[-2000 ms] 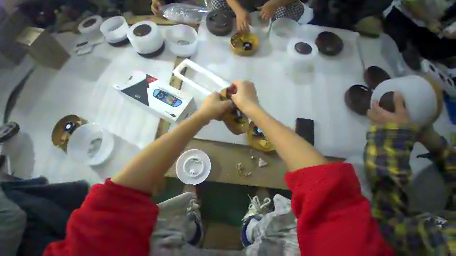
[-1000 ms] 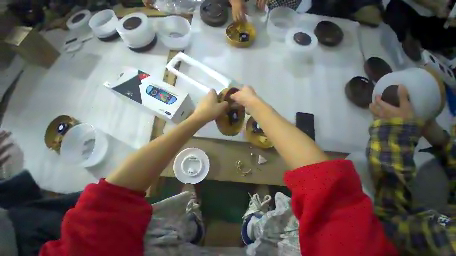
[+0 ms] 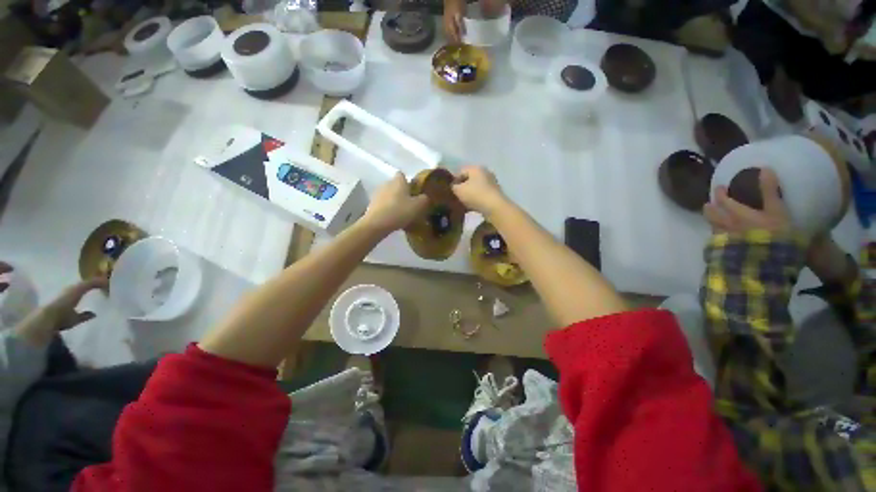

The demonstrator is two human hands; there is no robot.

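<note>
My left hand grips the left rim of a gold-brown base shell with a dark square fitting at its centre. My right hand holds the upper right rim of the same shell, fingers pinched at its edge. The shell is tilted, its inside facing me. A second base shell lies just right of it, partly behind my right forearm. Small loose metal fittings lie on the brown board edge.
A white round lid is near my knees. A product box and white rectangular frame lie ahead left. A black phone lies right. A neighbour in checked sleeves holds a white drum. Another person's hand is at left.
The held shell has turned, so more of its inside shows. A neighbour's hand has come in at left beside the translucent cup. The view has shifted slightly.
</note>
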